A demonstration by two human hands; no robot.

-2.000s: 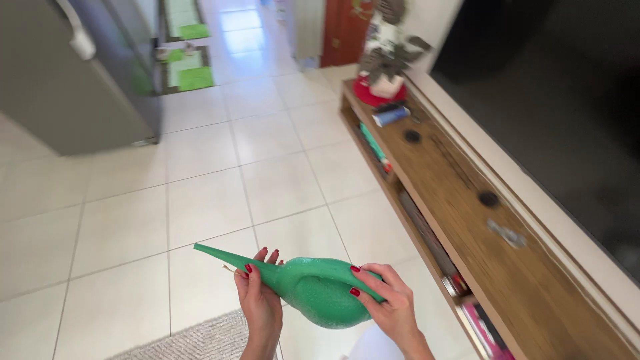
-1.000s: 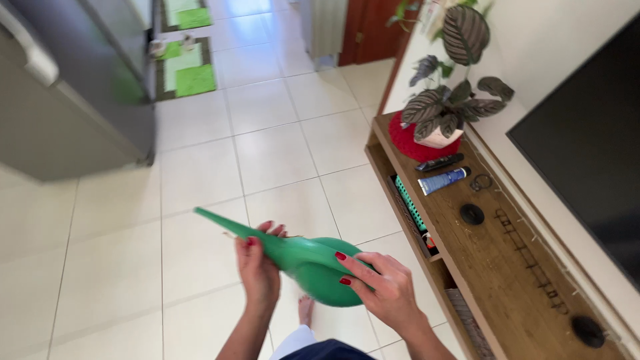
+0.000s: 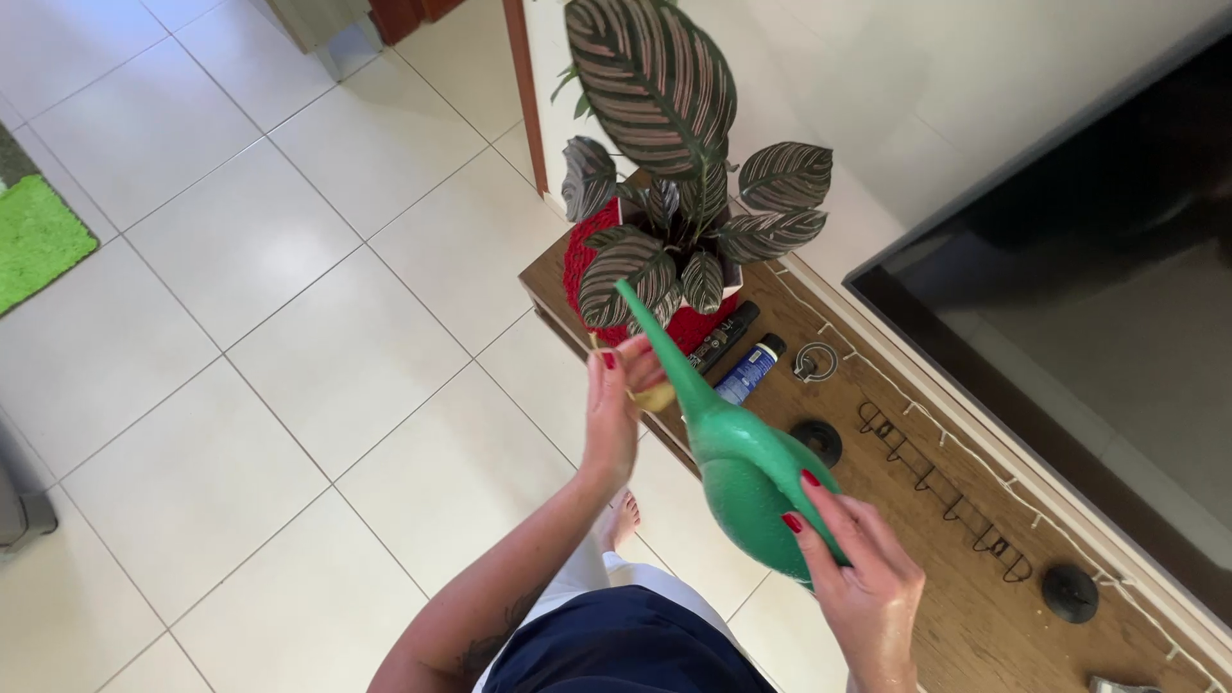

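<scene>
My right hand (image 3: 861, 563) grips the rear of a green plastic watering can (image 3: 756, 481), whose long tapered spout points up and left over the wooden shelf. The spout tip is in front of the leaves of a potted plant (image 3: 698, 207) with dark, pink-striped foliage. Just left of the spout is my left hand (image 3: 616, 409), palm turned toward it, with a small yellowish thing (image 3: 654, 397) at its fingers that looks like a dry leaf with a stalk. The plant's light pot (image 3: 733, 279) stands on a red crocheted mat (image 3: 587, 252).
On the wooden TV shelf (image 3: 962, 616) lie a blue tube (image 3: 751, 371), a black tube (image 3: 727, 332), a metal ring (image 3: 815, 362), black discs (image 3: 1069, 593), a wire rack (image 3: 924, 472) and a light string. A television (image 3: 1078, 308) is behind. A bare foot (image 3: 624, 515) shows on the tiles.
The view has swung right toward the shelf and plant. The watering can, still in my right hand, now points its spout at the plant. My left hand has come away from the spout.
</scene>
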